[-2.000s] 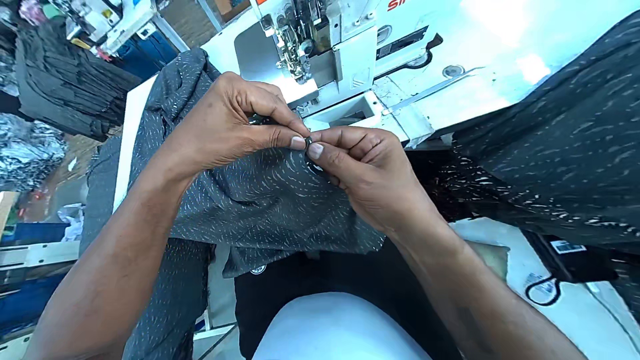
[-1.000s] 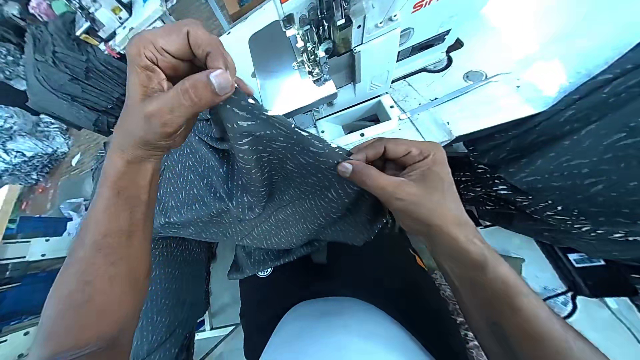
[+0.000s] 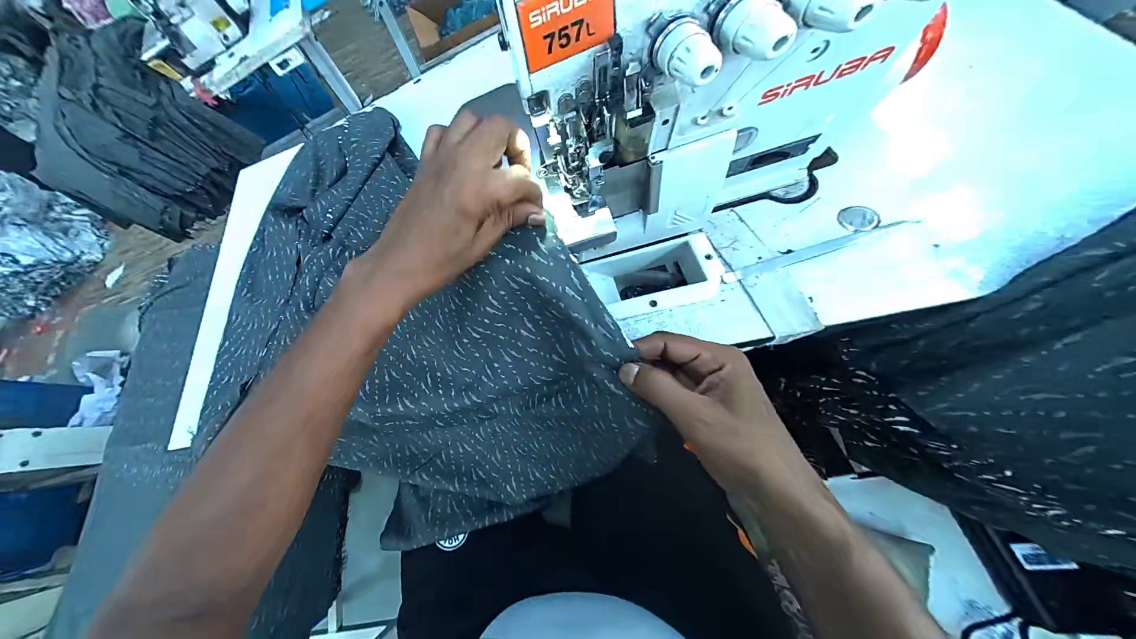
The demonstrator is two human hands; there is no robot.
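A dark grey fabric piece with short white flecks (image 3: pixel 497 355) hangs stretched between my hands and spreads over my lap and the table's left side. My left hand (image 3: pixel 475 191) pinches its upper edge close to the presser foot (image 3: pixel 581 200) of a white Siruba overlock sewing machine (image 3: pixel 692 177). Lower right, my right hand (image 3: pixel 701 390) grips the same edge between thumb and index finger, in front of the machine's open looper compartment (image 3: pixel 657 280).
More flecked dark fabric (image 3: pixel 1021 390) hangs over the table's right side. A pile of dark garments (image 3: pixel 115 115) lies at the upper left, beside another machine (image 3: pixel 204 35). A white table edge (image 3: pixel 231 293) runs along the left.
Both hands were together at the fabric two seconds ago, then spread apart with its edge between them. Since then my left hand has moved right, towards the presser foot.
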